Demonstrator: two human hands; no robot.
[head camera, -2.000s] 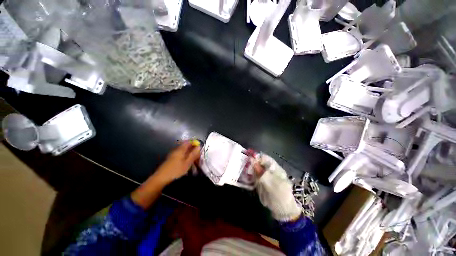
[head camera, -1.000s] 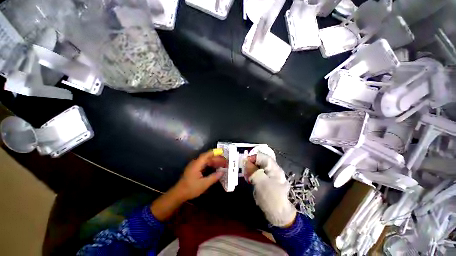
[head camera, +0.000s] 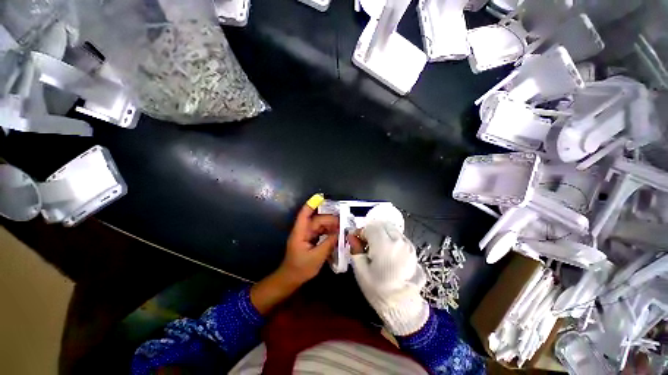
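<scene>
A white plastic housing unit (head camera: 343, 242) stands on edge between my hands, just above or on the black bench. Its round head shows behind my right hand. My left hand (head camera: 307, 245), bare with a yellow patch on one fingertip, holds the base side of the unit. My right hand (head camera: 388, 269), in a white knit glove with bare fingertips, is at the inner side of the base. Its fingertips are partly hidden, and I cannot tell if they hold a small piece. A loose pile of small grey pieces (head camera: 442, 275) lies right of my right hand.
White housings (head camera: 513, 121) are heaped along the right side. An open brown box (head camera: 498, 299) of narrow white strips stands at the lower right. A clear bag of small grey pieces (head camera: 201, 77) lies upper left. Another housing (head camera: 86, 187) lies at the left edge. Brown cardboard (head camera: 33, 293) is lower left.
The unit has turned from lying face up to standing on edge. My left hand has moved right and gripped its base. My gloved hand has shifted slightly left, over the unit's inner side.
</scene>
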